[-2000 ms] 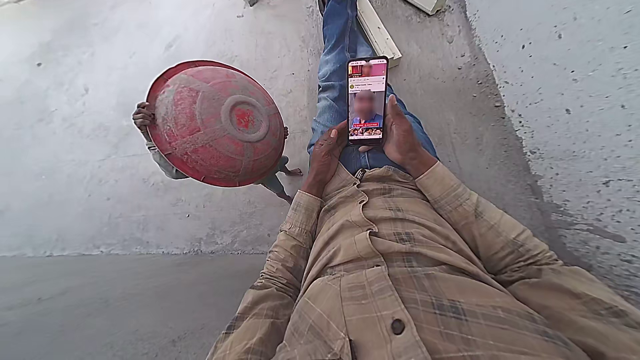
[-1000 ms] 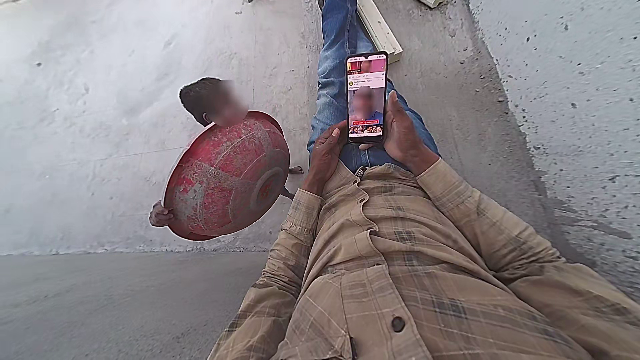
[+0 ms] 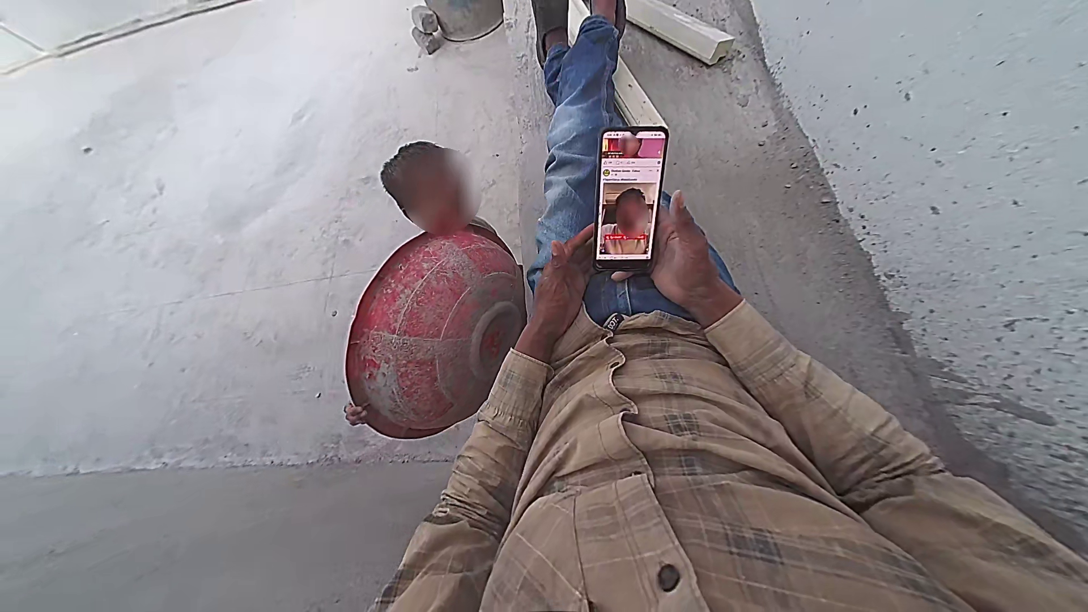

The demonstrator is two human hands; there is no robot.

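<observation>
A black-framed smartphone point(image 3: 631, 200) with a lit screen is held upright over my lap, above blue jeans. At its lower left edge my left hand point(image 3: 558, 285) grips it with the fingertips. My right hand point(image 3: 684, 259) cradles the lower right edge, its thumb pointing up and some fingers hidden behind the phone. The screen bears pictures and writing.
Another person point(image 3: 429, 187) stands at the left, holding a worn red basin point(image 3: 433, 336) that hides most of the body. Pale beams point(image 3: 680, 30) lie near my feet. A bucket point(image 3: 467, 15) stands at the top, beside small lumps. A rough wall point(image 3: 952, 153) rises at the right.
The other person's head, hidden in the oldest frame, now shows above the basin, which has turned. The picture on the phone has changed. My view has shifted, bringing my feet and the bucket in.
</observation>
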